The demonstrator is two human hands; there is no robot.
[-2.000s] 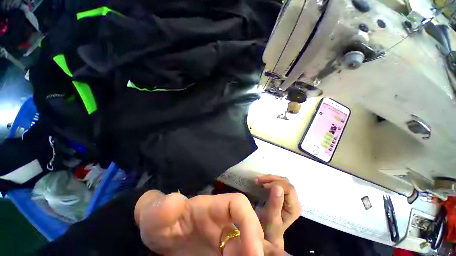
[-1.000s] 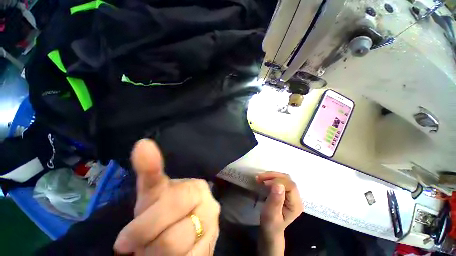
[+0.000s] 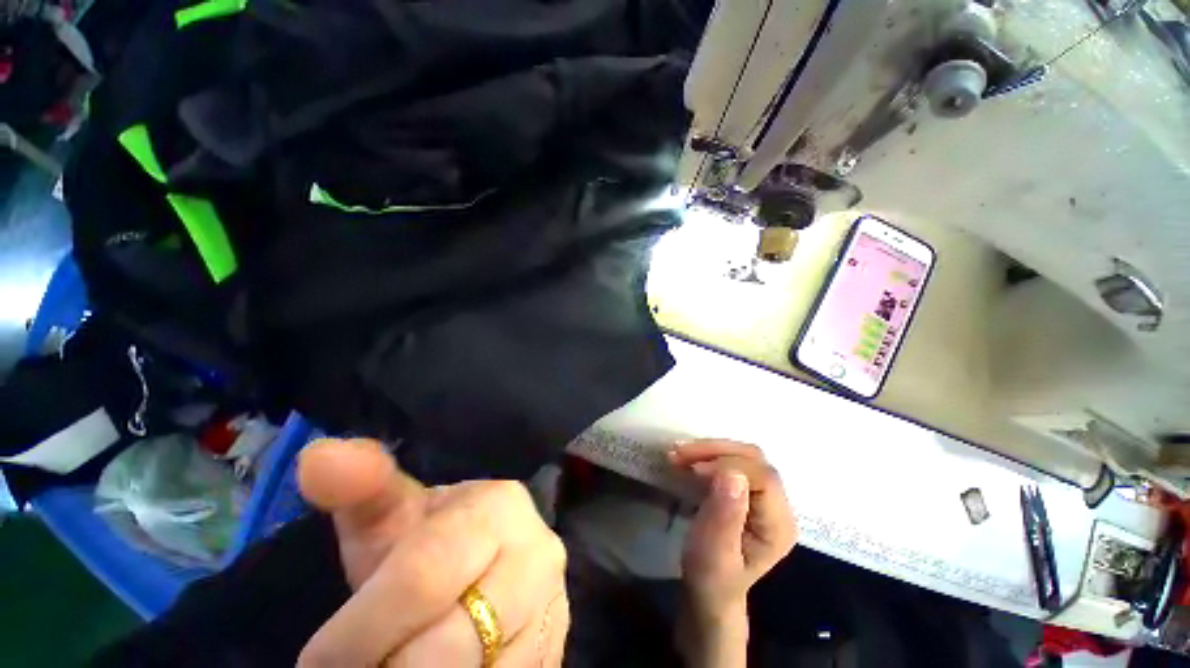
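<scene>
My left hand, with a gold ring, is raised in front of the black garment, thumb out and fingers curled; nothing shows in it. My right hand is over the front edge of the white table, fingers curled, thumb near the index finger; whether it pinches something tiny cannot be told. The smartphone lies lit, with a pink screen, on the machine bed. The black garment with green trim is heaped left of the needle, its corner on the table edge.
The sewing machine head fills the upper right, its presser foot area lit. Snips and a small metal plate lie on the right of the table. A blue basket with a clear bag stands at lower left.
My left hand has turned from palm-up to curled fingers with the thumb out, and its thumb has since tilted left. My right hand has barely moved. The view has shifted slightly.
</scene>
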